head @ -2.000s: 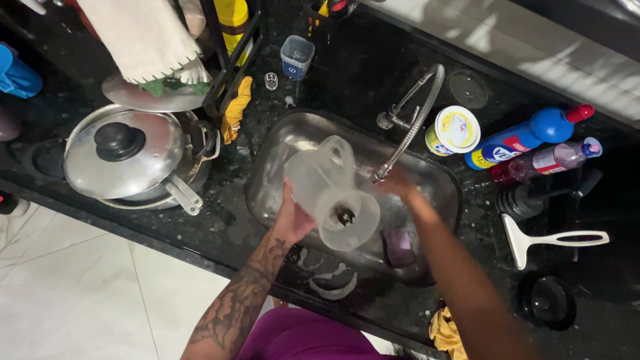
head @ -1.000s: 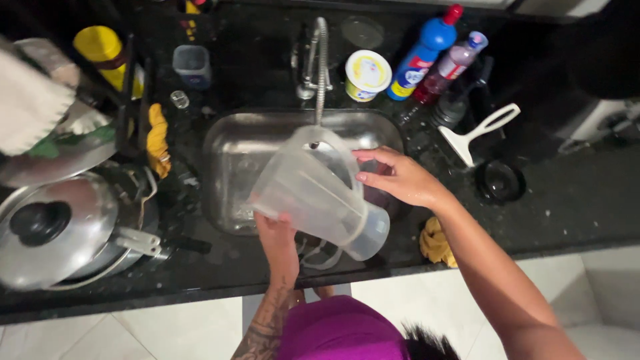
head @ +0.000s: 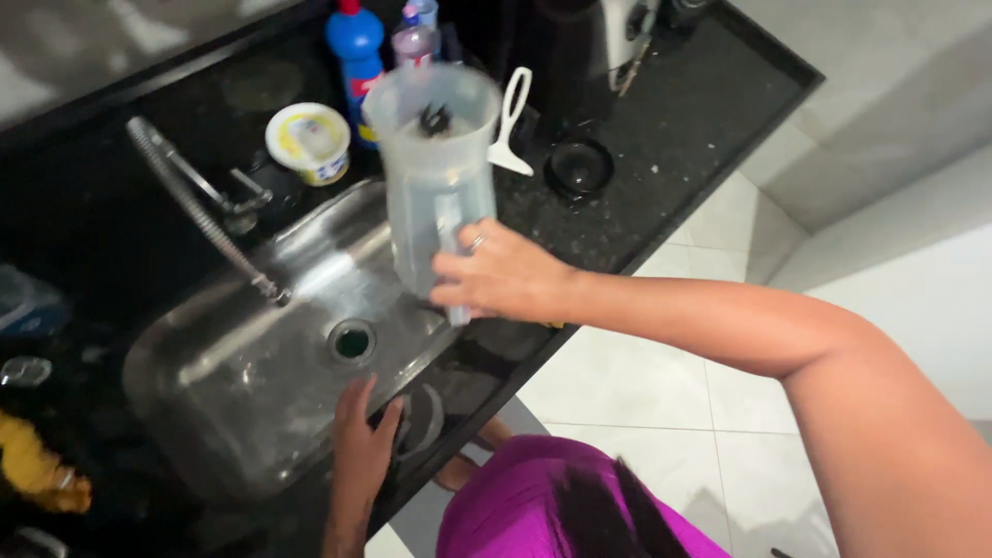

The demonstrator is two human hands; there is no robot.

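Note:
A translucent plastic blender jar (head: 434, 178) stands upright in view at the right end of the steel sink (head: 256, 387), with dark blades inside. My right hand (head: 504, 275) grips its handle; whether the jar's base touches anything cannot be told. My left hand (head: 368, 434) is empty, its fingers apart, over the sink's near edge, left of and below the jar. The drain (head: 353, 341) shows between my hands. A curved clear piece (head: 422, 418) lies on the counter beside my left hand.
Behind the sink are a flexible faucet (head: 194, 209), a white and yellow tub (head: 310, 143) and a blue bottle (head: 356, 62). Right of the jar lie a white squeegee (head: 511, 124) and a round black part (head: 580, 169). A yellow cloth (head: 35, 465) is at far left.
My left hand has let go of the jar. My right hand, apart from the handle a second ago, now grips it, and the jar is upright at the sink's right end. The view has turned.

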